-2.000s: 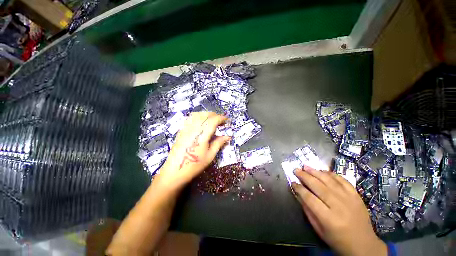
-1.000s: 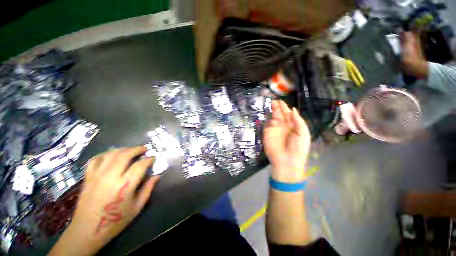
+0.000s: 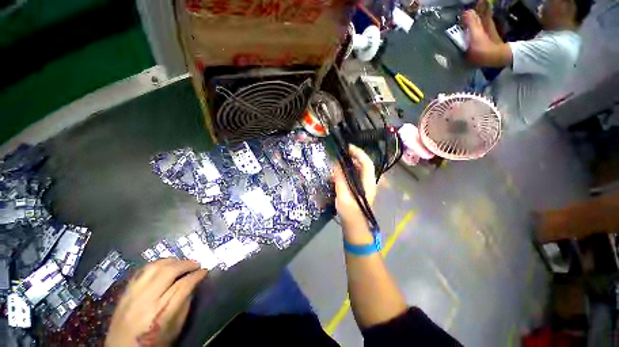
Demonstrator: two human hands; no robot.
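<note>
My left hand [image 3: 155, 298] is at the lower left, its fingertips together on the near edge of a silver-patched circuit board [image 3: 234, 252] on the dark mat. My right hand [image 3: 356, 184], with a blue wristband, is raised beyond the bench's right edge. Black cords [image 3: 354, 177] run between its thumb and fingers and down over the wrist. An iron tip cannot be made out. A heap of circuit boards [image 3: 261, 196] lies beyond the left hand. Another heap [image 3: 42, 274] is at the far left, with dark-red grains [image 3: 85, 324] beside it.
A round black fan grille [image 3: 261, 108] stands before a brown carton [image 3: 261, 37] behind the right heap. A reel with an orange-red band [image 3: 313, 123] is beside it. Further right are yellow-handled pliers [image 3: 408, 88], a pink fan [image 3: 461, 127] and another person [image 3: 536, 64] at a bench.
The view has swung right. My right hand left the boards, was raised open and empty, and now has the black cords in it. My left hand moved from the left heap to a board near the right heap.
</note>
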